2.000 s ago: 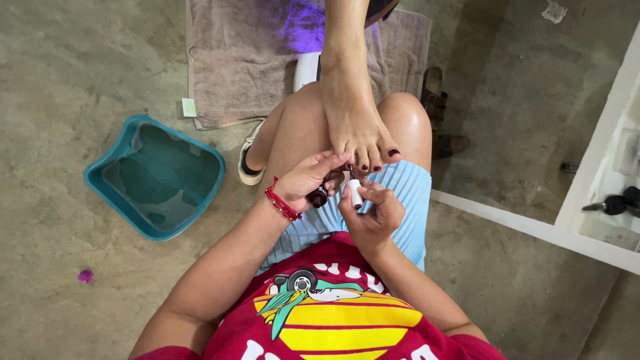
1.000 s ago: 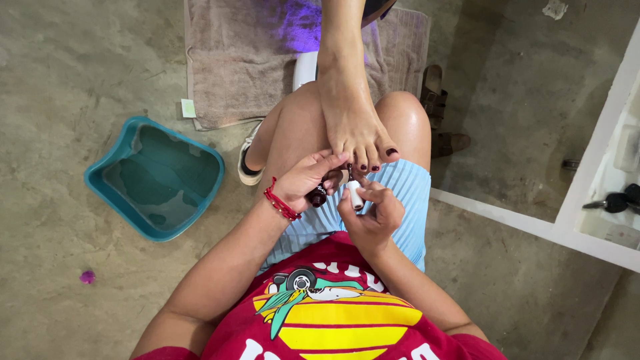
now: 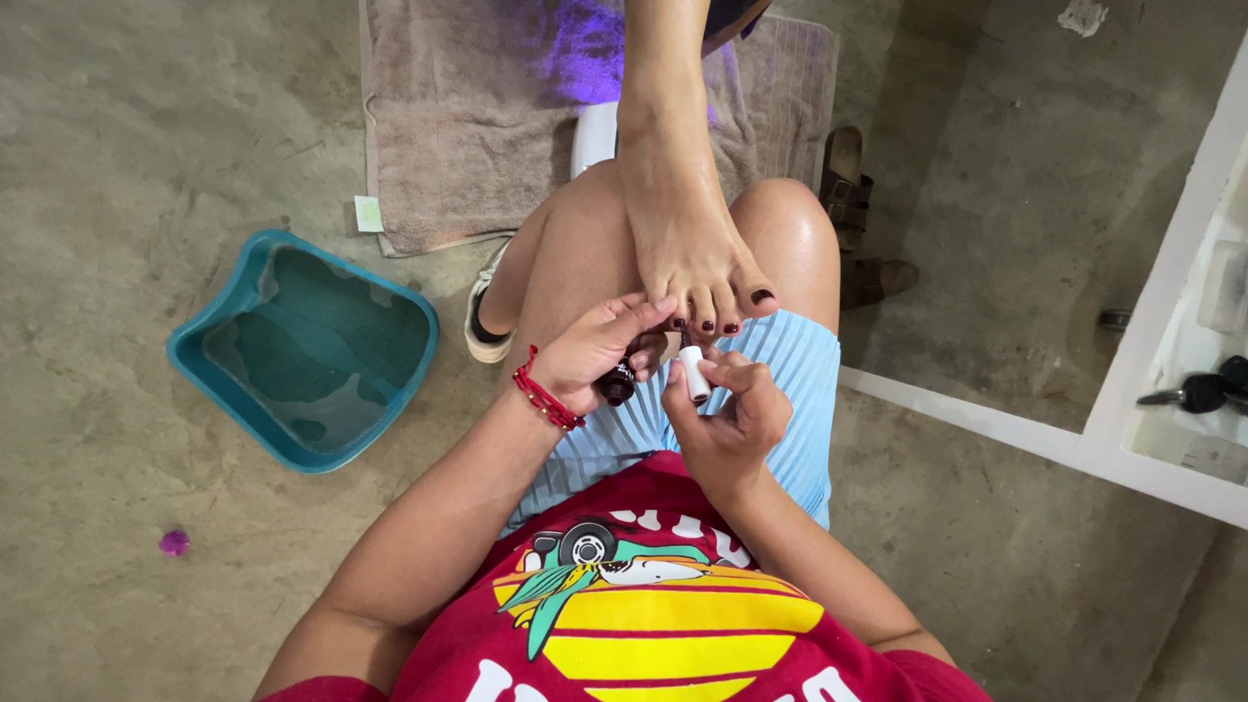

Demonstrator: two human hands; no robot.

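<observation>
Another person's bare foot [image 3: 687,214] rests over my lap, dark polish on its toenails. My left hand [image 3: 600,351], with red bracelets at the wrist, holds a dark nail polish bottle [image 3: 616,383] in its curled fingers; its thumb and forefinger are at the smallest toe. My right hand [image 3: 736,414] grips the white cap of a nail polish brush [image 3: 694,374] between thumb and fingers. The brush's dark tip points up at the small toes, close to the nails; whether it touches one is unclear.
A teal basin [image 3: 322,341] of water stands on the concrete floor at left. Ahead lie a brown towel [image 3: 487,127] under purple light and a white device [image 3: 594,136]. Brown sandals [image 3: 846,190] lie right of my knee. A white-framed shelf [image 3: 1107,429] with keys [image 3: 1199,392] is at right.
</observation>
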